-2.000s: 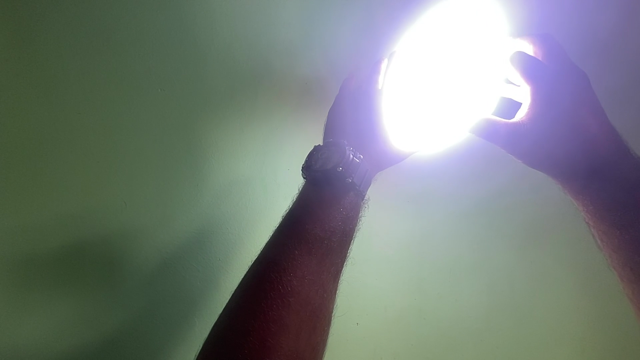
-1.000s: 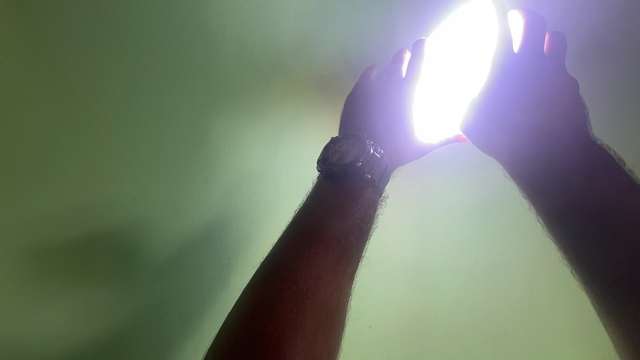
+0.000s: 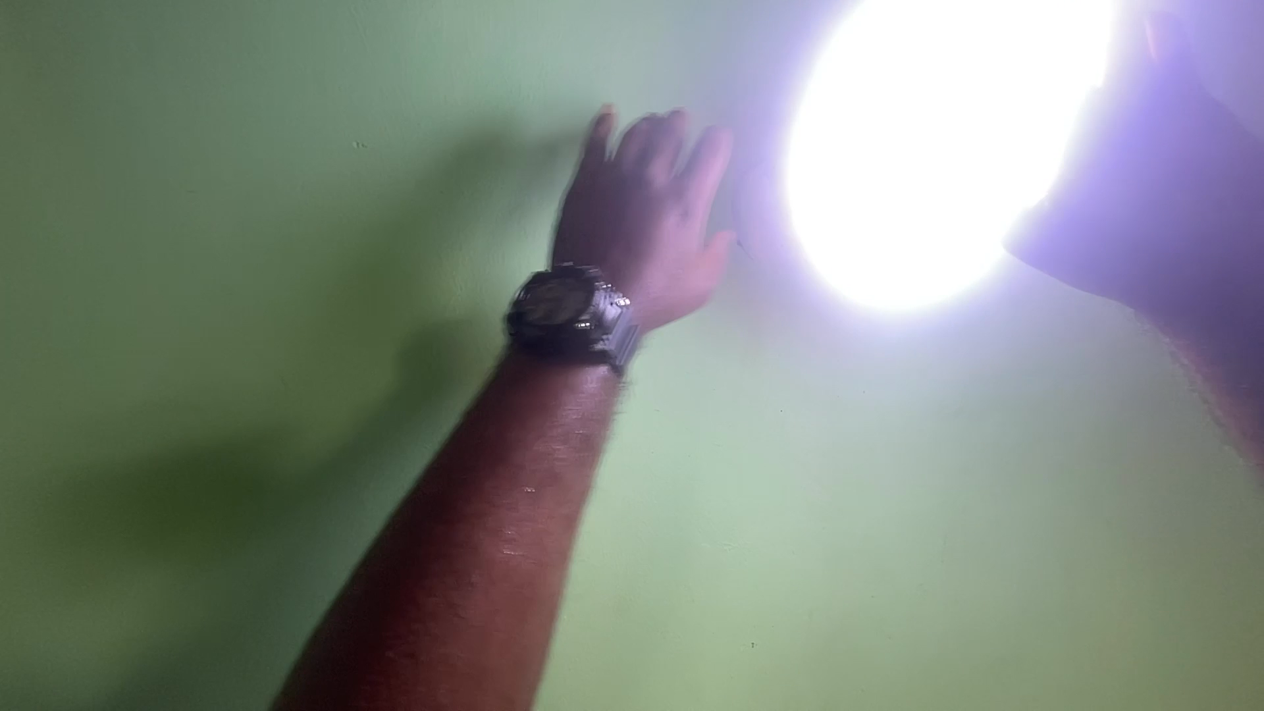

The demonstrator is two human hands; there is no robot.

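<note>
A brightly lit lamp (image 3: pixel 938 158) glares white at the upper right; its outline and fittings are lost in the glare. My left hand (image 3: pixel 647 212) is to the left of the lamp, apart from it, with the fingers spread and nothing held. A dark wristwatch (image 3: pixel 568 311) is on my left wrist. My right hand (image 3: pixel 1136 188) is at the lamp's right side, dark and hazed by the light. Its fingers are mostly hidden, so its grip on the lamp cannot be made out.
Behind both arms is a plain green wall or ceiling surface (image 3: pixel 839 533) with small marks. Soft shadows of the left arm and hand fall on it at the left.
My left hand has come away from the lamp's left side and moved left, its fingers now apart. My right hand stays at the lamp's right side.
</note>
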